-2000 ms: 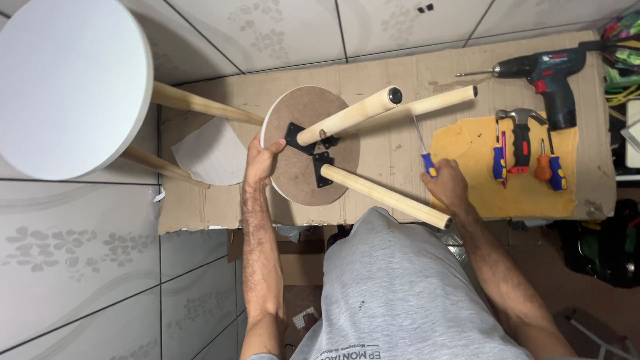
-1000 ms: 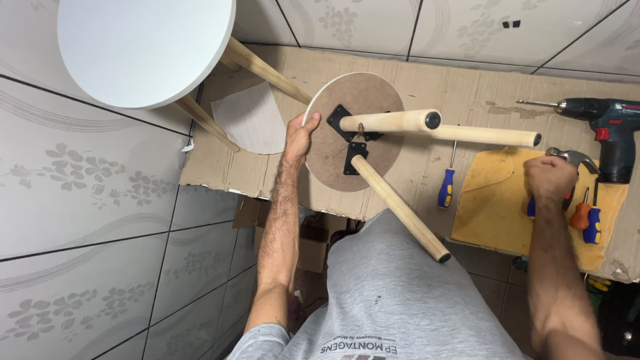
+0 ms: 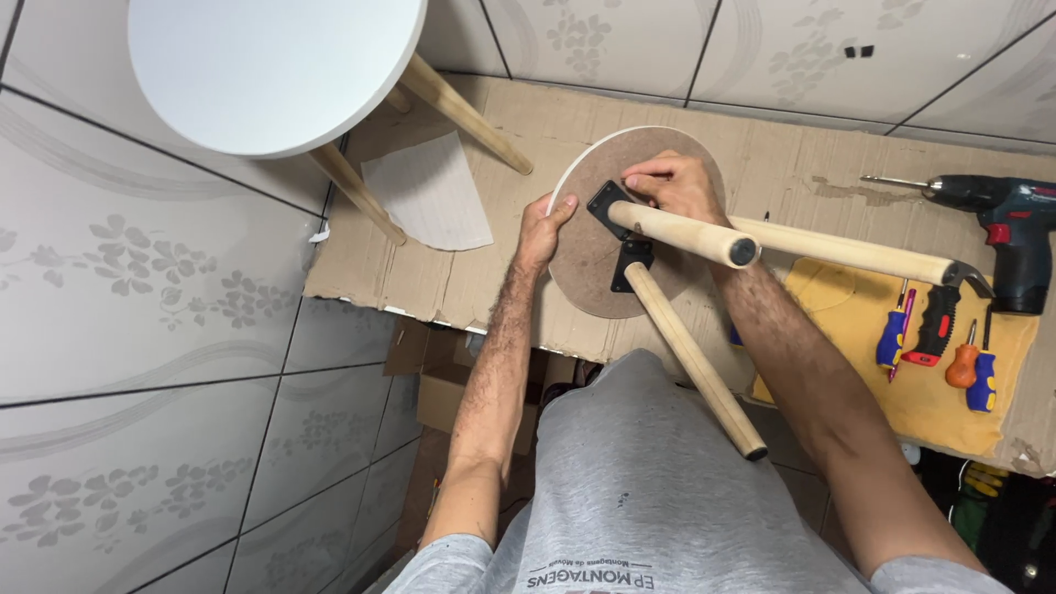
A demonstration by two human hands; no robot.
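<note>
My left hand [image 3: 544, 231] grips the rim of a small round table top [image 3: 586, 264], its brown underside facing me. Three light wooden legs stick out from it; two black metal mounting plates [image 3: 631, 266] show at their bases. My right hand [image 3: 672, 186] is at the underside beside the upper plate, thumb and fingertips close together; whether something small is between them cannot be told. The right forearm passes behind a wooden leg [image 3: 850, 247]. Another leg [image 3: 697, 359] points down towards my grey shirt.
A white round-topped stool [image 3: 280, 74] stands at upper left beside a light sheet [image 3: 433, 194]. On the cardboard [image 3: 792, 148] at right lie a Bosch-like cordless drill [image 3: 1011, 223], a claw hammer [image 3: 936, 326] and several screwdrivers, including an orange-handled one [image 3: 961, 365], partly on a yellow envelope [image 3: 825, 330].
My right hand set down a blue-handled screwdriver, reached to the tools by the hammer, and is now at the table top's underside. My left hand has stayed on the rim.
</note>
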